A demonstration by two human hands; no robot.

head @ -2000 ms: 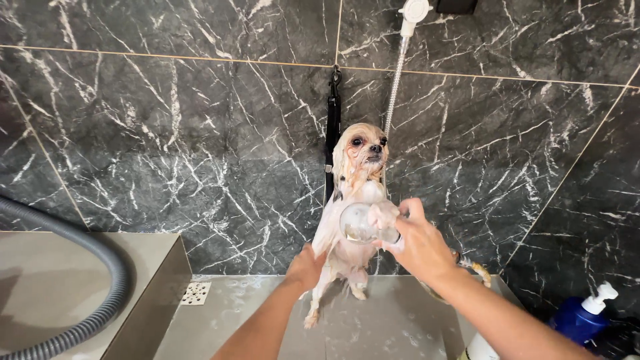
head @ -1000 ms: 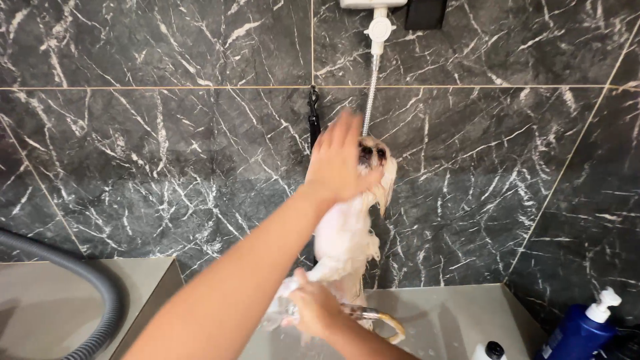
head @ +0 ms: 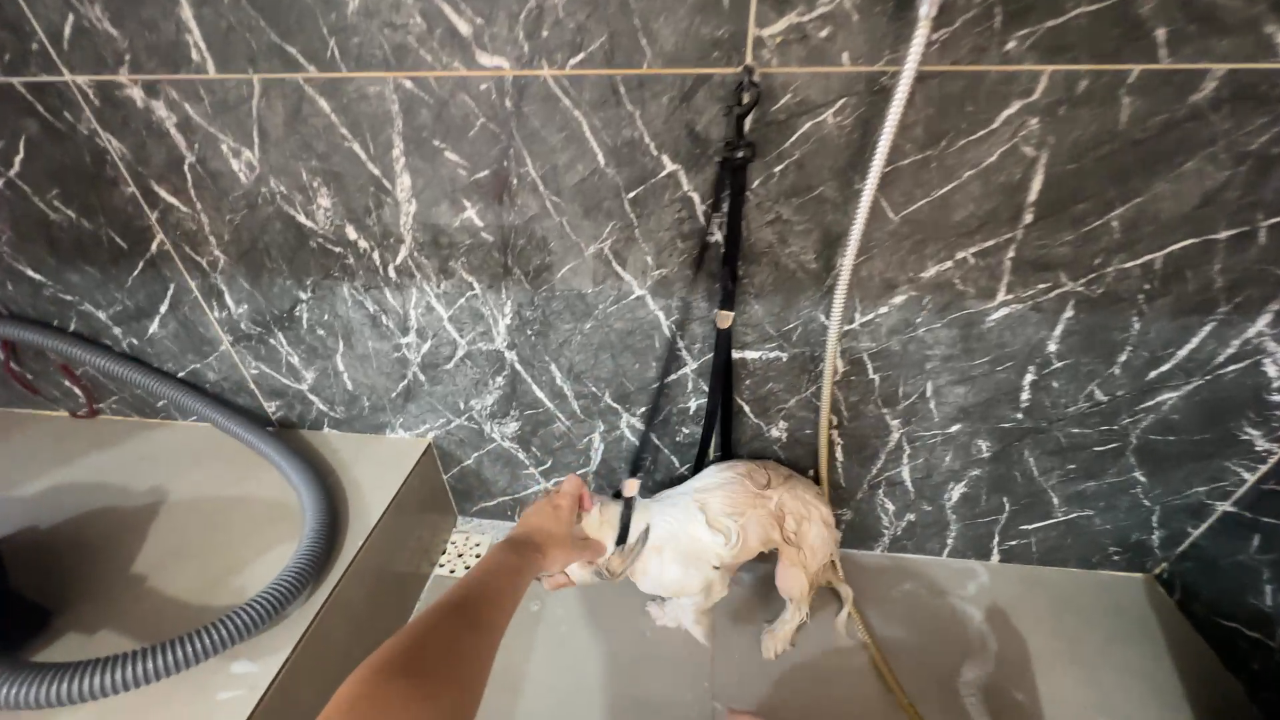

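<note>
A small wet cream-coloured dog [head: 740,525] stands side-on on the grey tiled floor of a wash basin, its head toward the left. My left hand [head: 560,535] is around the dog's head and muzzle, hiding most of its face. A black restraint strap [head: 728,330] clipped to the wall hangs down behind the dog, and a loop passes around its neck. Of my right hand, only what may be a fingertip [head: 742,714] shows at the bottom edge; the rest is out of view.
A metal shower hose [head: 850,260] runs down the dark marble-patterned wall behind the dog and over the basin floor. On the left, a grey corrugated hose [head: 310,500] lies across a raised tiled ledge [head: 390,460]. A perforated drain cover [head: 462,553] sits beside that ledge.
The dog was upright against my hands and now stands side-on, lower down. My left hand has moved from in front of its face to around its head; my right hand has left the dog.
</note>
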